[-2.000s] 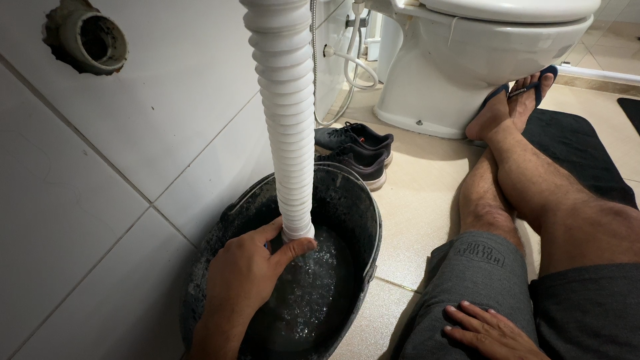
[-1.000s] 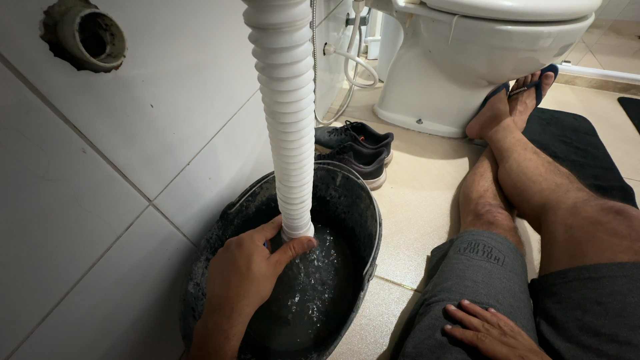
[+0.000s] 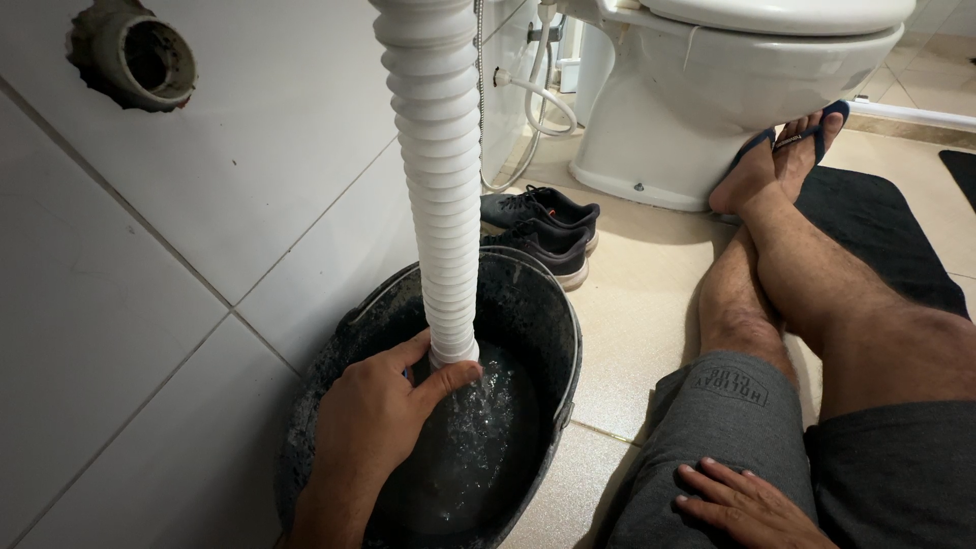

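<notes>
A white corrugated drain hose (image 3: 442, 183) hangs from above, its lower end inside a black bucket (image 3: 568, 366). My left hand (image 3: 381, 404) grips that end with thumb and fingers around it. Water (image 3: 480, 427) runs from the hose and ripples in the dark bottom of the bucket. My right hand (image 3: 747, 503) rests on the grey shorts over my thigh, holding nothing, its fingers slightly apart.
An open drain pipe (image 3: 156, 65) sticks out of a rough hole in the tiled wall (image 3: 305, 152). Beyond the bucket lie dark sneakers (image 3: 557, 244). A white toilet (image 3: 671, 114) stands behind my crossed legs, near a black mat (image 3: 869, 229) and thin white hoses (image 3: 545, 99).
</notes>
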